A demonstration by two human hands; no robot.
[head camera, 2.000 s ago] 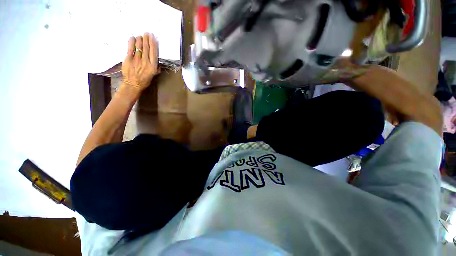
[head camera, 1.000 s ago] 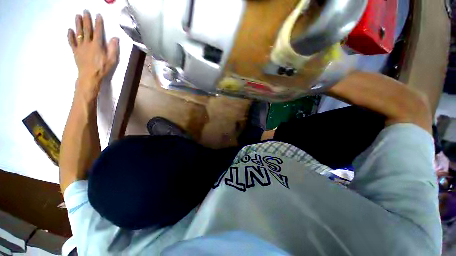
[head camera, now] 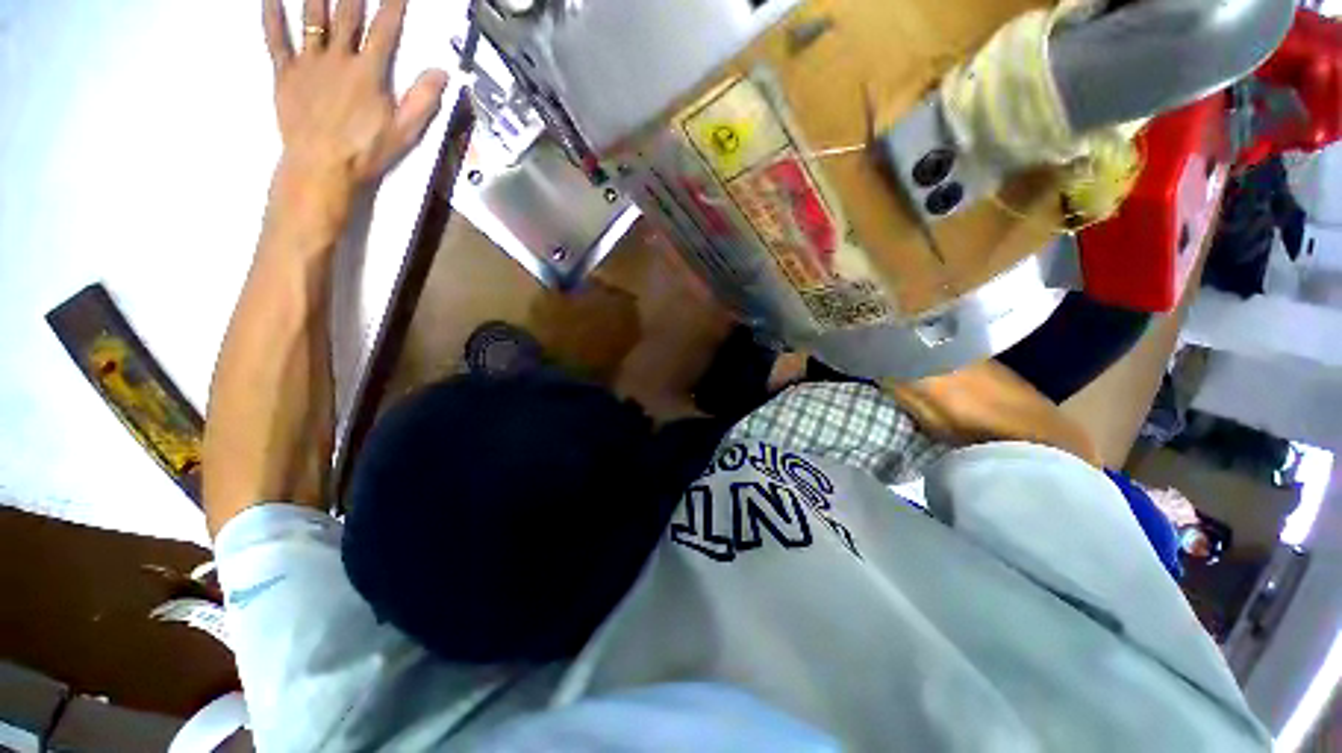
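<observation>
The silver and tan cutting machine (head camera: 824, 162) fills the upper middle, with stickers, a silver curved bar wrapped in pale cord and a red part. Its shiny base plate (head camera: 545, 213) is beside the lay's dark edge. The lay's white top sheet (head camera: 133, 191) spreads at the left. My left hand (head camera: 346, 96) is flat on the sheet near that edge, palm down, fingers apart, holding nothing; its fingertips are near the top rim. My right forearm reaches under the machine body, which hides my right hand. The knife cannot be clearly made out.
A dark bar with yellow marking (head camera: 130, 380) lies on the sheet left of my left forearm. The brown wooden table (head camera: 427, 316) shows between the lay and my body. A dark shoe tip (head camera: 501, 349) rests there. Shelving and blurred items are at the right.
The machine has turned and appears larger and lower, with its red part farther right. My left hand has moved left along the sheet, fingers now spread. My right hand remains hidden.
</observation>
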